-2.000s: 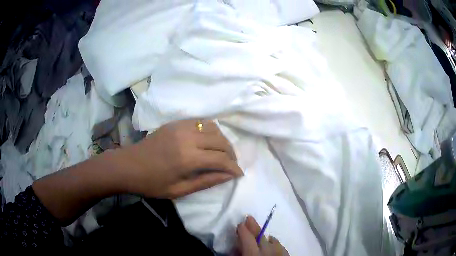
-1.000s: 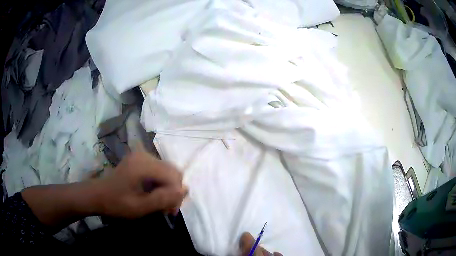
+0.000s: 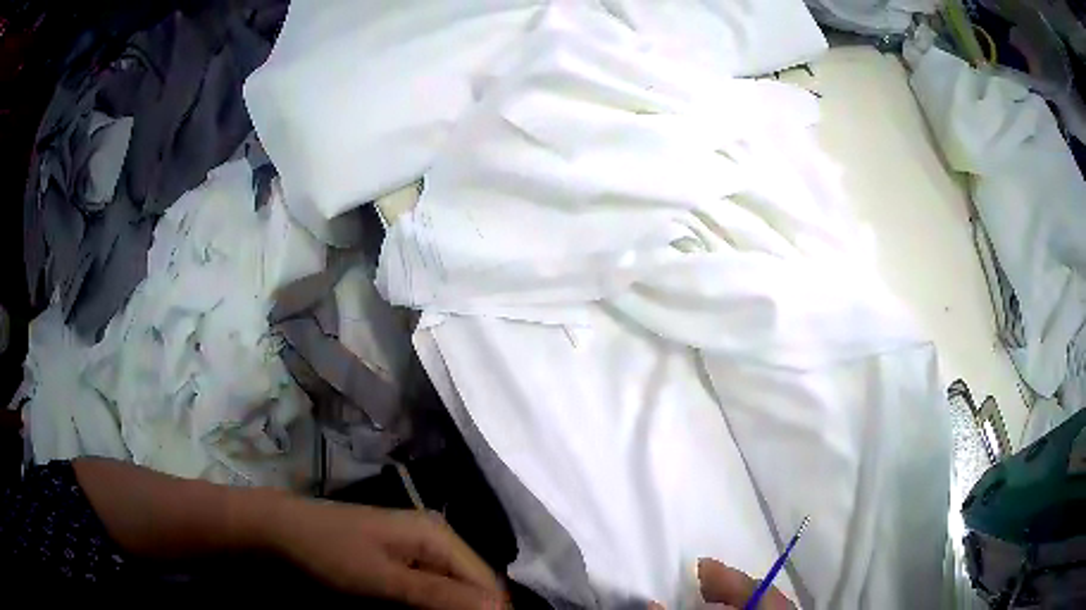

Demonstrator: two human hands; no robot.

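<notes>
White fabric panels (image 3: 595,441) spread over the table in large folds and drape down towards the lap. My right hand (image 3: 738,584) is at the bottom edge, mostly cut off, shut on a slim blue tool (image 3: 780,565) whose pale tip points up and right over the cloth. My left hand (image 3: 399,560) is at the lower left over the dark lap, off the panels, its fingertips near the bottom edge. A thin pale strip (image 3: 409,486) shows just above it; whether the hand holds it cannot be told.
Dark grey and white fabric scraps (image 3: 203,346) heap at the left. A green machine cover (image 3: 1030,489) stands at the lower right beside a speckled, metal-framed plate (image 3: 971,429). More white fabric (image 3: 1012,179) lies at the far right of the cream table (image 3: 881,155).
My left hand has left the cloth and moved down to the lap. My right hand has moved right with the blue tool. The lower part of the white panel has shifted, its folds now different.
</notes>
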